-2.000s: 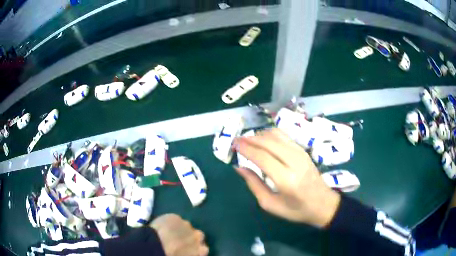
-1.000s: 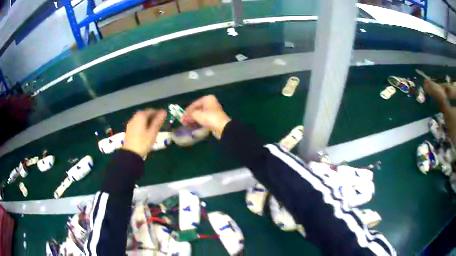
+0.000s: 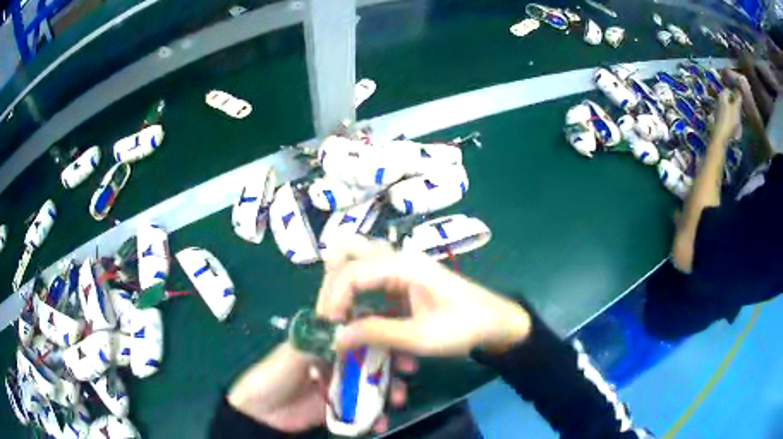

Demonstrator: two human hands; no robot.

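Note:
A white housing [image 3: 359,396] lies open side up in my left hand [image 3: 279,384], with a blue block inside it. My left hand is under and around the housing, partly hidden by it. A green circuit board [image 3: 312,333] sits at the housing's upper end. My right hand [image 3: 412,300] is over that end, with thumb and fingers closed on the board's edge. Red wire shows beside the housing. My right fingers hide part of the board and the shell.
Housings with wires are heaped at left [image 3: 90,351], centre [image 3: 386,176] and right [image 3: 678,111]. Behind the pale rail [image 3: 515,92], the conveyor carries housings and a cover plate [image 3: 228,104]. An upright post [image 3: 330,69] stands mid-view. Another person's arm [image 3: 708,189] reaches in at right.
My hands have come back from over the conveyor to the near bench, now with an open housing and board. The view has turned right, showing the other person and blue floor.

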